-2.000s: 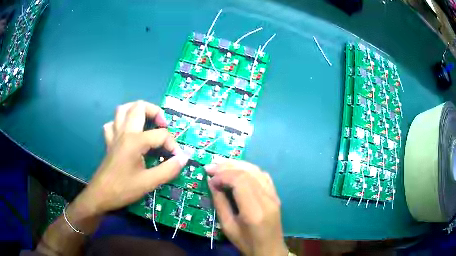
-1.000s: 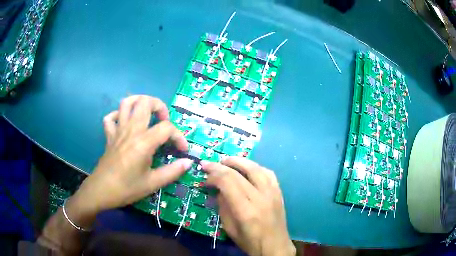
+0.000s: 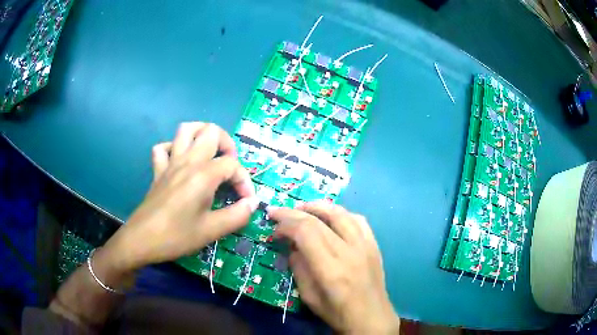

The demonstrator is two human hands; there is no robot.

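Observation:
A green PCB panel (image 3: 307,121) with white lead wires lies tilted on the blue-green mat in front of me. My left hand (image 3: 196,190) is over its left side, thumb and index fingertips together at a small dark piece, probably black foam tape (image 3: 263,206). My right hand (image 3: 334,262) is over the lower right part, its index fingertip close beside that piece. Whether the right fingers hold anything is hidden. Wire ends stick out past the panel's top and bottom ends.
Stacked PCB panels (image 3: 497,183) lie at right, beside a large tape roll (image 3: 560,239). Another panel (image 3: 36,55) is at upper left. A loose wire offcut (image 3: 444,82) lies at upper right. A small black part (image 3: 576,103) is at the far right. More boards (image 3: 77,255) show below the bench edge.
The view has shifted, so the bench things appear further right or lower. Both hands remain at the panel's lower middle; the left fingertips have closed together at the dark piece.

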